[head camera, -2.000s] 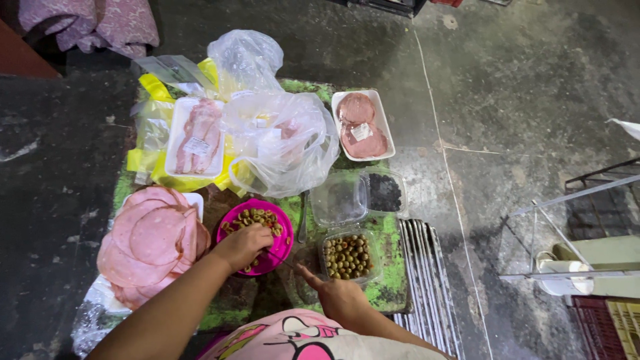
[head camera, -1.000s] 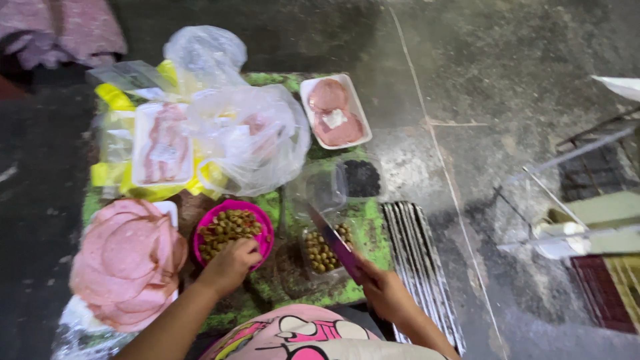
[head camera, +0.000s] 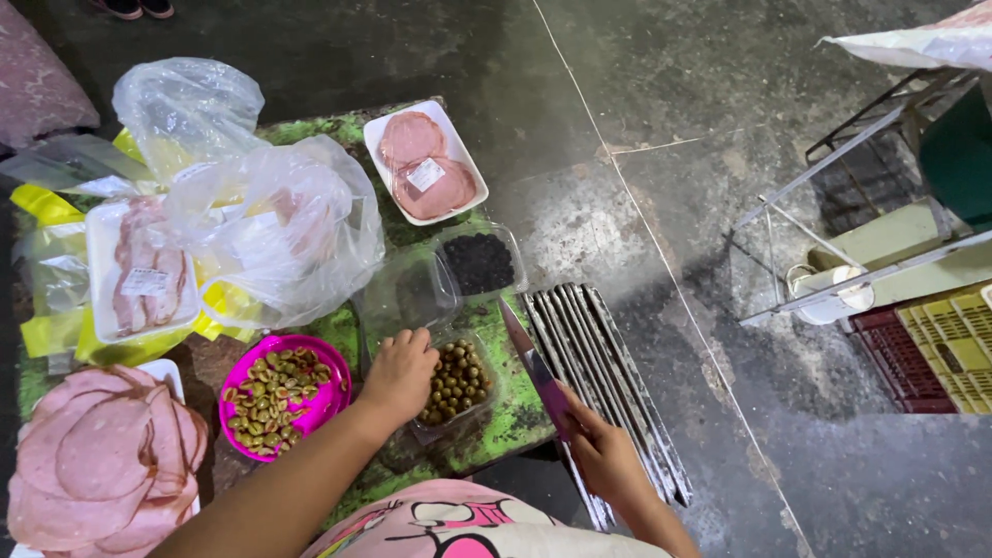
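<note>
My left hand (head camera: 401, 375) is at the left rim of a clear plastic container of whole green olives (head camera: 457, 384), fingers bent; whether they pinch an olive is hidden. In my right hand (head camera: 601, 442) is a knife with a purple handle (head camera: 535, 364), its blade pointing up and left, over the right edge of the green worn table. Left of the olives sits a bright pink bowl (head camera: 341, 370) with cut olives (head camera: 271, 387) in it. Behind the whole olives lies the container's clear lid (head camera: 407, 291), beside a clear box of dark pieces (head camera: 479, 262).
Sliced ham (head camera: 105, 457) lies on a white tray at front left. Behind are a wrapped bacon tray (head camera: 143, 271), plastic bags (head camera: 279, 225) and a tray of round meat slices (head camera: 426, 163). Ridged metal strips (head camera: 604, 387) lie at right; a metal frame (head camera: 837, 287) and crates (head camera: 949, 349) stand farther right.
My left hand has moved right, from the pink bowl to the olive container. The knife in my right hand has swung from over the olives to the right of them.
</note>
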